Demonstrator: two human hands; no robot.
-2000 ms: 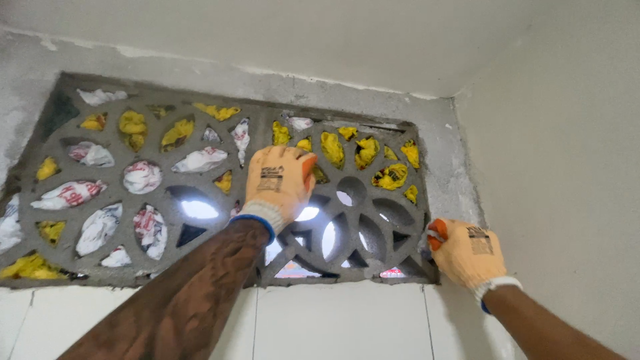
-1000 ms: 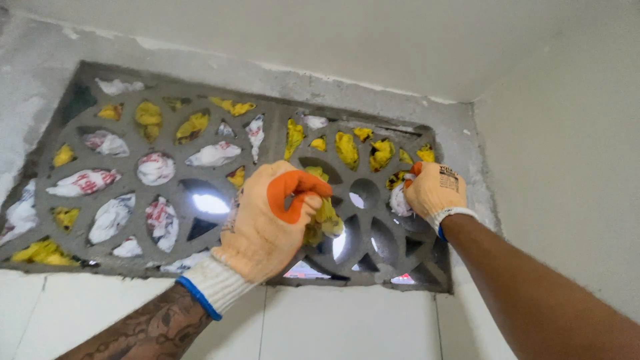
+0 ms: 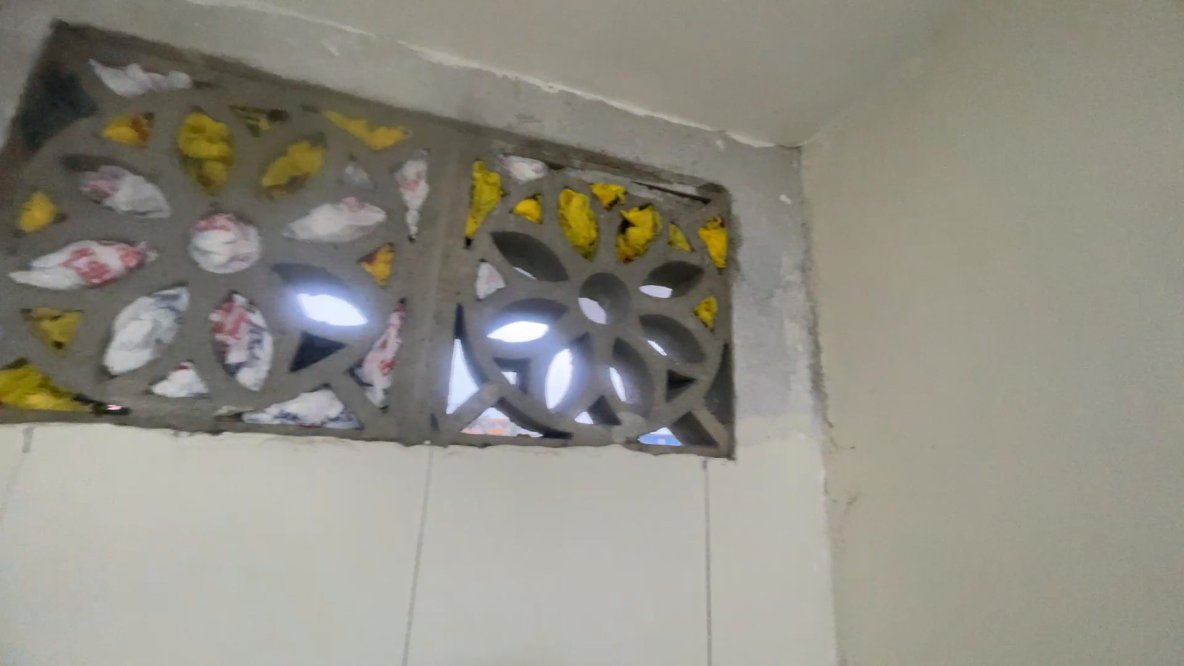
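Neither of my hands shows in the head view now. Two concrete ventilation blocks with a petal pattern sit side by side high in the wall. The left block [image 3: 257, 276] has most openings stuffed with crumpled white plastic [image 3: 225, 243] and yellow plastic [image 3: 205, 148]. In the right block [image 3: 592, 356], yellow plastic [image 3: 578, 222] fills several upper openings, and a small white wad [image 3: 489, 279] sits at its left side. Daylight comes through its central and lower openings, and through one petal opening [image 3: 331, 309] in the left block.
Pale wall tiles [image 3: 555, 546] with thin vertical joints lie below the blocks. A plain side wall [image 3: 999, 370] meets them at the right corner. The ceiling [image 3: 666, 55] slopes across the top of the view, above a rough cement border [image 3: 768, 277].
Both gloved hands, which were at the right block one second ago, have left the view. The yellow plastic held in my left hand then has gone out of view with it.
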